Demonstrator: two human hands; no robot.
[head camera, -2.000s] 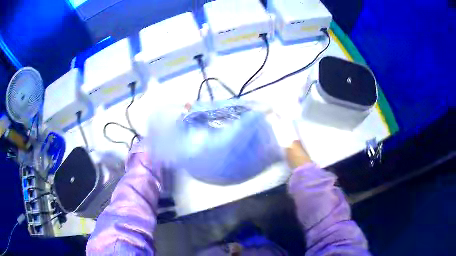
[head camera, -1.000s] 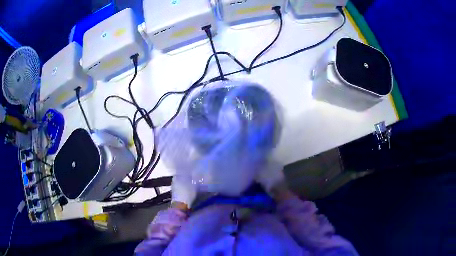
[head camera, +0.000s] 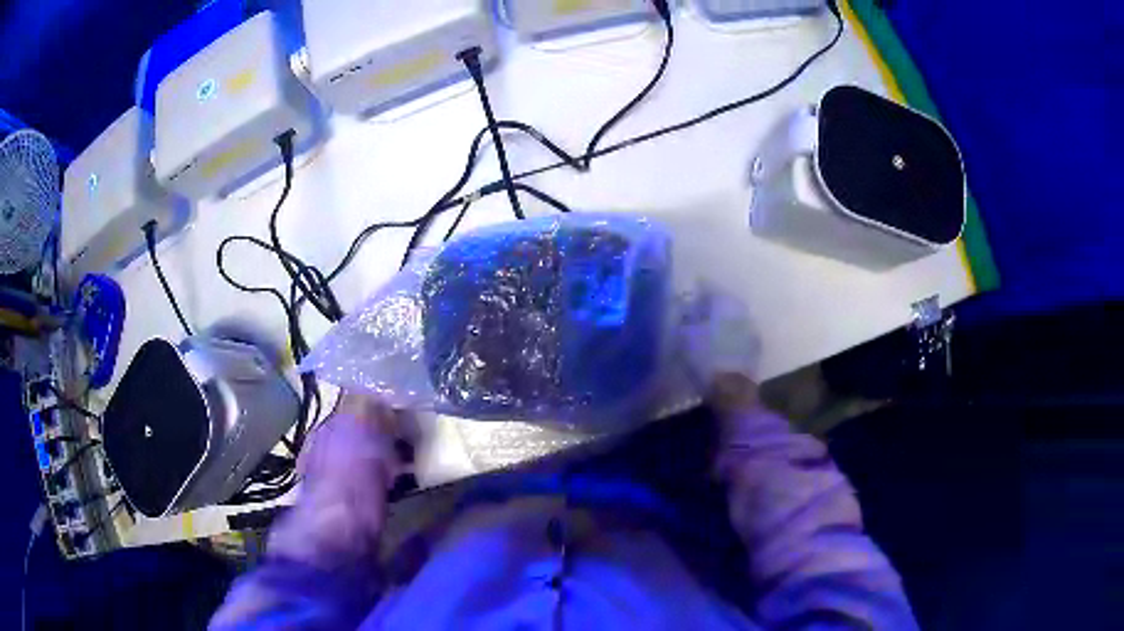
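Note:
A bubble bag (head camera: 370, 351) with a black-topped speaker-like unit (head camera: 493, 321) inside lies across the middle in front of me. The unit's dark top faces up through the shiny film, and loose bag film spreads to the left. My left hand is hidden behind the bag's lower left edge; only the wrist and pink-looking sleeve (head camera: 333, 481) show. My right hand (head camera: 719, 339), in a white glove, is blurred at the bag's right end. Its finger closure is unclear. A pale sheet (head camera: 530, 441) with rows of faint marks lies under the bag at the bench's front edge.
An unbagged black-topped unit (head camera: 851, 185) stands at the right and another (head camera: 185, 425) at the left. Several white box units (head camera: 401, 49) line the far edge, with black cables (head camera: 499, 136) running over the bench (head camera: 690, 160). A power strip (head camera: 62, 468) and fan (head camera: 25, 197) are far left.
The bagged unit has turned from a blurred upright bundle near my body to lying crosswise. My hands have moved apart to its two sides. The pale sheet now shows below it.

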